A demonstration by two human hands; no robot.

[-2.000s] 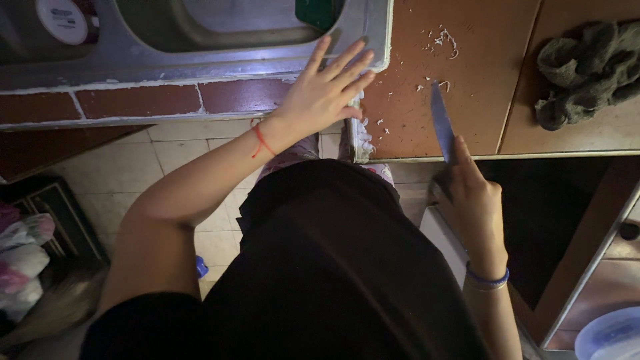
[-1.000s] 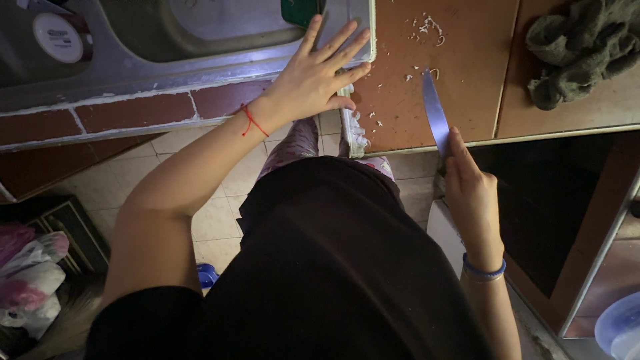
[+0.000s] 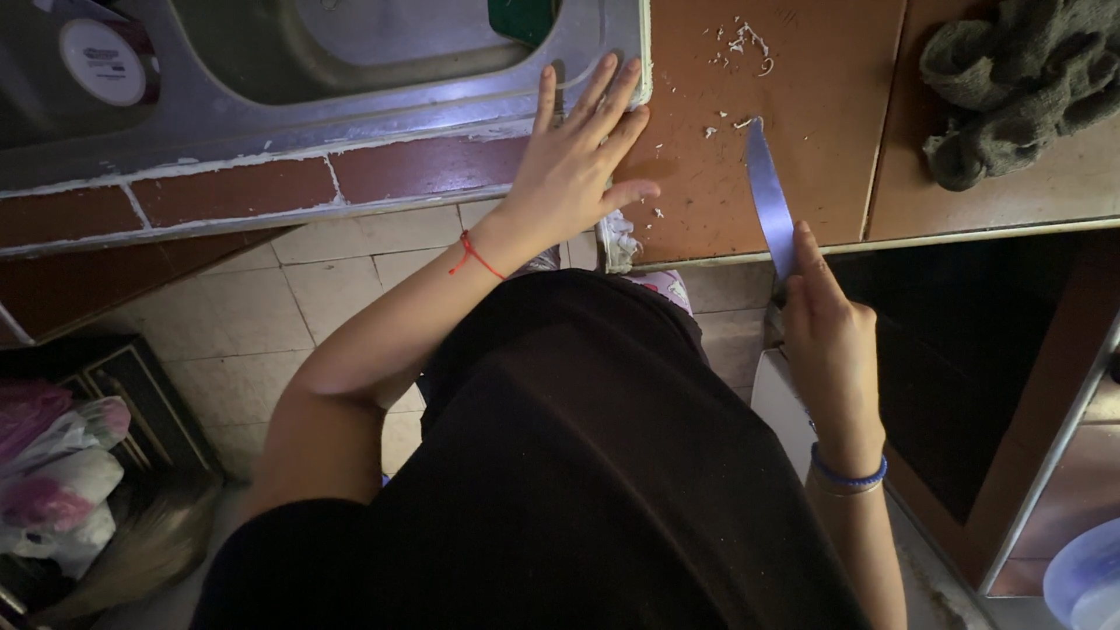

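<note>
My left hand (image 3: 582, 157), a red string at its wrist, lies with fingers spread over the corner of the metal sink (image 3: 437, 118) and the edge of the tiled counter. In my right hand (image 3: 827, 332) is a knife (image 3: 768, 192), its handle mostly hidden by the fingers. The forefinger rests along the blade's base, and the tip reaches the brown tiles (image 3: 805, 87) beside small white scraps (image 3: 713, 131). More white shavings (image 3: 748, 39) lie farther back. Ragged white material (image 3: 619, 241) clings to the counter's near corner, below my left hand.
A crumpled grey cloth (image 3: 1006, 87) lies on the counter at right. A round white-based item (image 3: 102, 63) and a green object (image 3: 522, 19) are in the sink. Plastic bags (image 3: 61, 481) sit at lower left. A bluish plastic container (image 3: 1085, 573) stands at lower right.
The view has shifted slightly. My left hand stays spread at the sink corner, and my right hand keeps hold of the knife, its tip still by the white scraps.
</note>
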